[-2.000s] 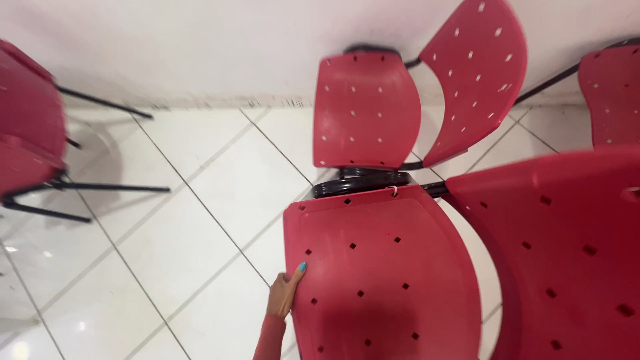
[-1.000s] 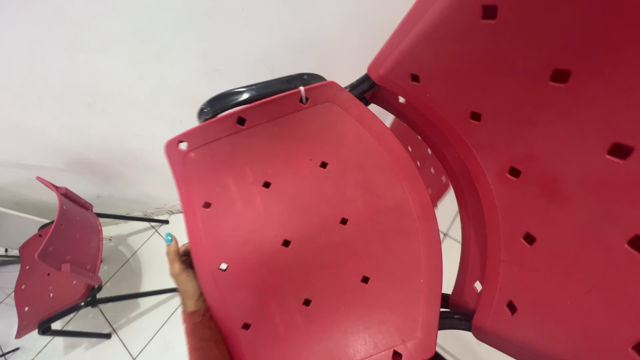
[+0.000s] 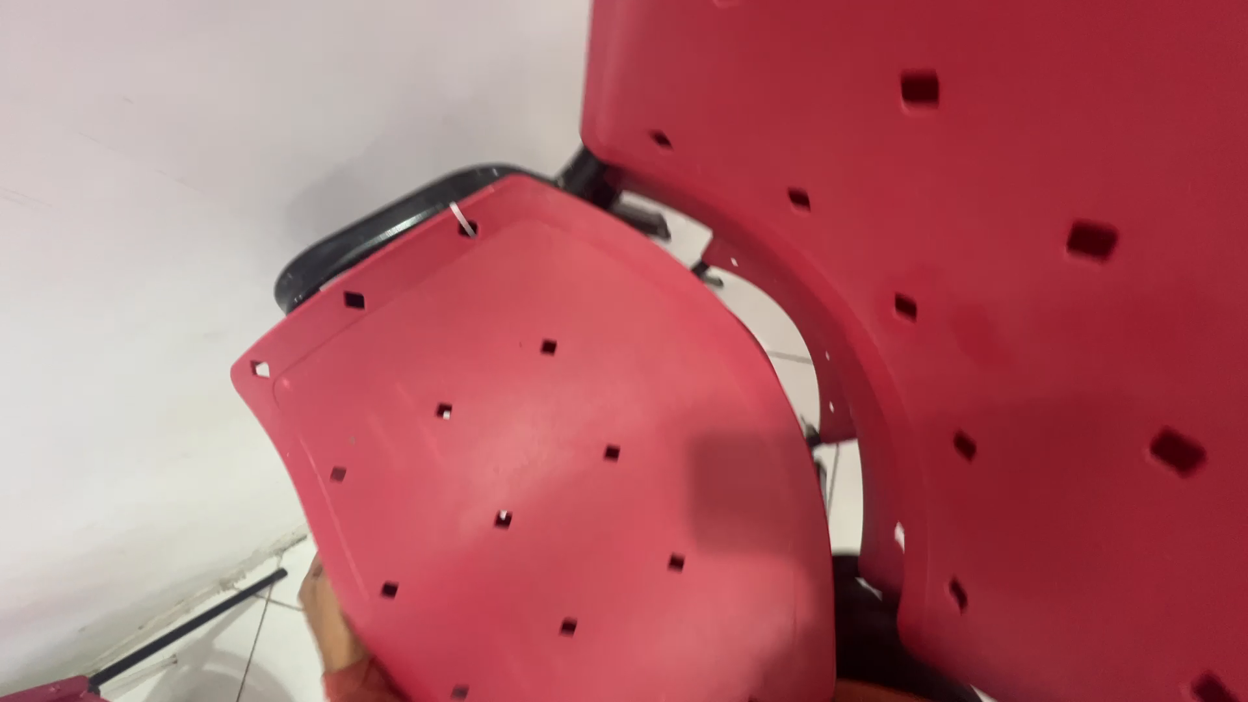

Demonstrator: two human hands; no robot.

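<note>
A red plastic chair seat [image 3: 585, 497] with diamond-shaped holes fills the middle of the view, tilted. Its red backrest [image 3: 1024, 351] takes up the right side. Along the seat's upper left edge runs a black rounded part [image 3: 390, 229], and a thin white tie passes through one hole there. My left hand [image 3: 330, 614] grips the seat's left edge at the bottom; its fingertips are hidden behind the plastic. Of my right hand nothing can be made out.
A white wall [image 3: 175, 244] rises close by on the left. At the lower left, part of another red chair [image 3: 49, 690] shows, with a black metal leg [image 3: 190, 629] over the tiled floor [image 3: 258, 643]. More red plastic [image 3: 837, 390] shows through the gap between seat and backrest.
The chair in my left hand has come closer and turned, its seat now tilted beside the wall. The second chair it stood beside in the earliest frame is now mostly hidden. The view has shifted.
</note>
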